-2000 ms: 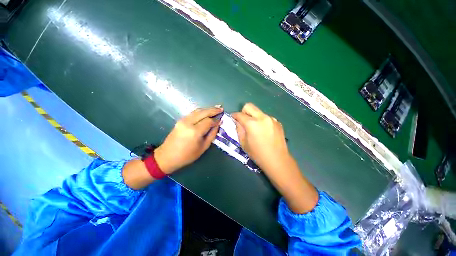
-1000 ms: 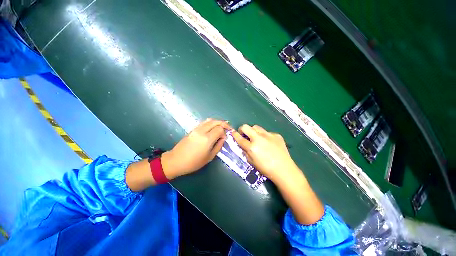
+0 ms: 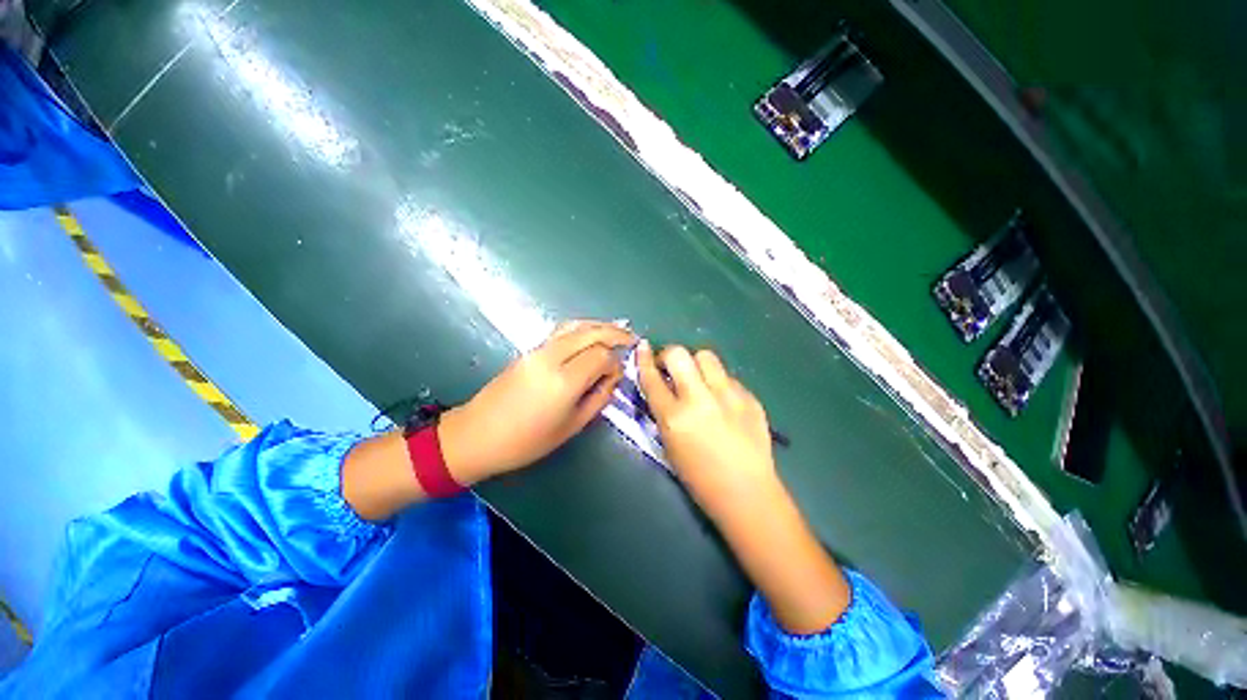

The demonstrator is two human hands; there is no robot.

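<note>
An open phone unit (image 3: pixel 633 425) lies on the dark-green bench (image 3: pixel 342 274), mostly covered by my hands; a pale strip of its middle shows between them. My left hand (image 3: pixel 554 397), with a red band at the wrist, pinches the unit's far end with thumb and fingertips. My right hand (image 3: pixel 704 417) is bent over the unit, its fingertips close beside the left ones at the same end. A thin dark rod (image 3: pixel 778 439) sticks out beside my right hand. Whether a small part is between the fingertips is hidden.
Beyond a worn white edge strip (image 3: pixel 766 252), open phone units (image 3: pixel 818 99) lie on the green belt (image 3: pixel 896 205), with a dark flat piece (image 3: pixel 1079 427) beside two of them. A crinkled clear plastic bag (image 3: pixel 1019 629) lies at the lower right.
My right hand has turned and now covers the unit's near, dark board end, which showed a second ago. The dark rod shows beside it. My left hand has barely moved.
</note>
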